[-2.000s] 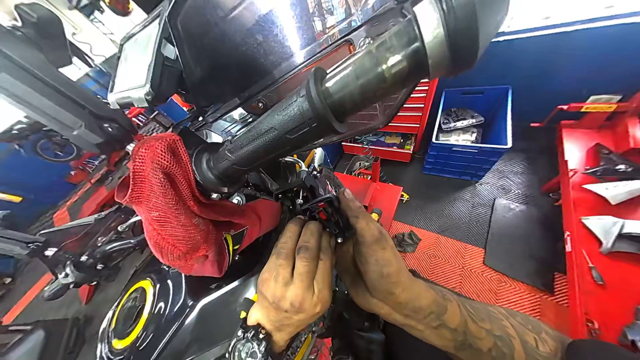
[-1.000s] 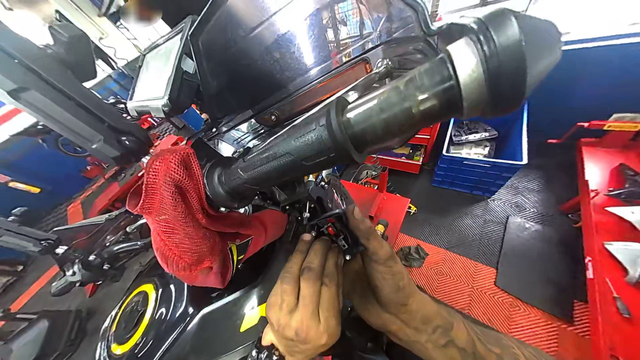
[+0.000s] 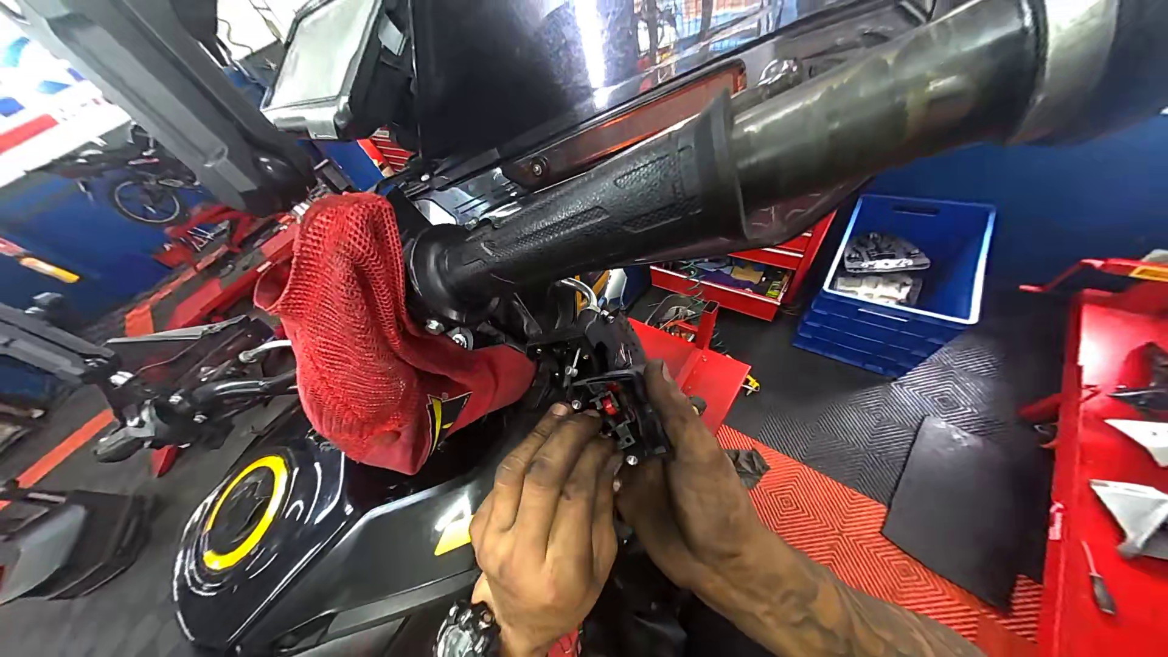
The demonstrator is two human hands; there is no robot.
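Observation:
Both hands meet at a black handlebar switch housing with small red and metal parts inside, below the rubber handlebar grip of a motorcycle. My right hand holds the housing from the right, thumb along its outer edge. At its left side, my left hand has its fingertips on the inner parts; what they pinch is hidden. A watch is on the left wrist. To the left a red mesh cloth covers part of the handlebar area, above the black tank with its yellow ring.
The bare bar end juts across the upper right. Beyond stand stacked blue crates holding metal parts, a red drawer cabinet and a red bench with loose parts and a screwdriver. A black mat lies on the floor.
My left fingers have shifted a little on the switch housing, and the back of the hand has turned more toward the camera. The right hand keeps its hold.

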